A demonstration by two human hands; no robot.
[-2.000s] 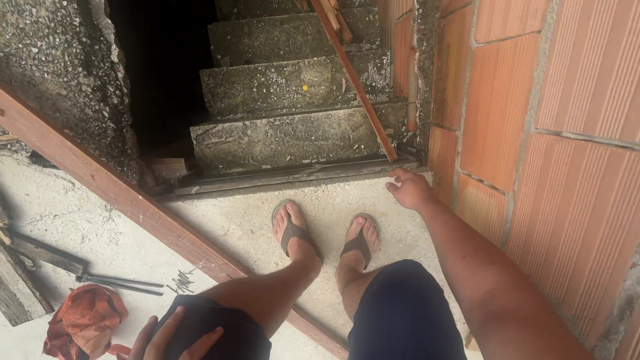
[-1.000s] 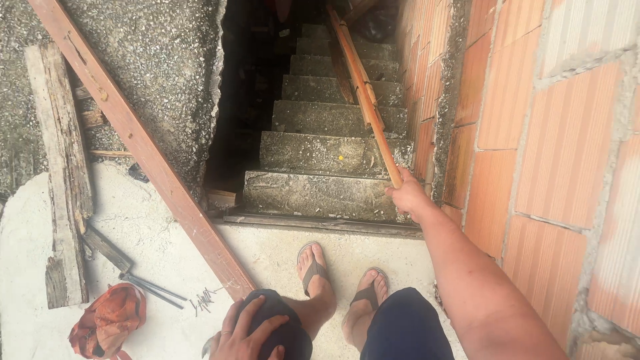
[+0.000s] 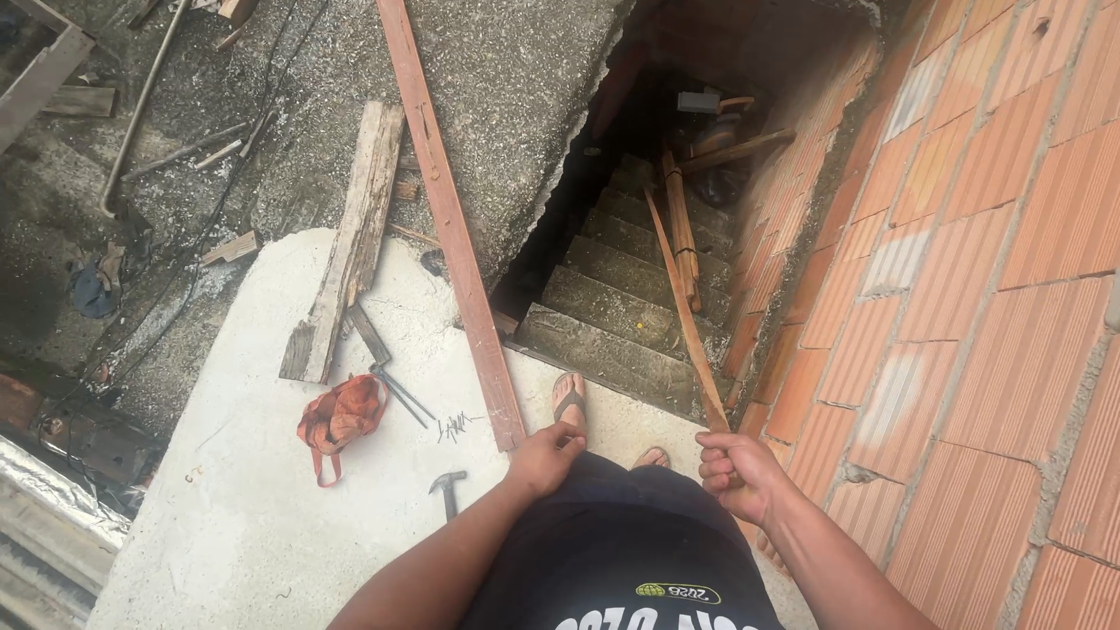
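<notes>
My right hand (image 3: 737,477) grips the near end of a thin wooden strip (image 3: 684,306) that slants down over the concrete stairs (image 3: 612,341). My left hand (image 3: 544,459) rests by my thigh and seems to hold nothing, its fingers loosely bent. Just beyond it lies the end of a long reddish-brown wooden board (image 3: 455,227). On the pale concrete are a claw hammer (image 3: 448,492), metal pincers (image 3: 402,389), a crumpled orange bag (image 3: 343,420), and scattered nails (image 3: 455,426).
A hollow clay block wall (image 3: 945,332) runs along the right side. The stairwell drops ahead, with more wood pieces (image 3: 682,227) on its steps. A weathered plank (image 3: 350,254) lies left of the long board. A metal rod (image 3: 144,109) and cables lie at the far left.
My right hand was near the strip's end at first, then closed on it, and has drawn it nearer to my body. The view has turned and widened, now showing the hammer.
</notes>
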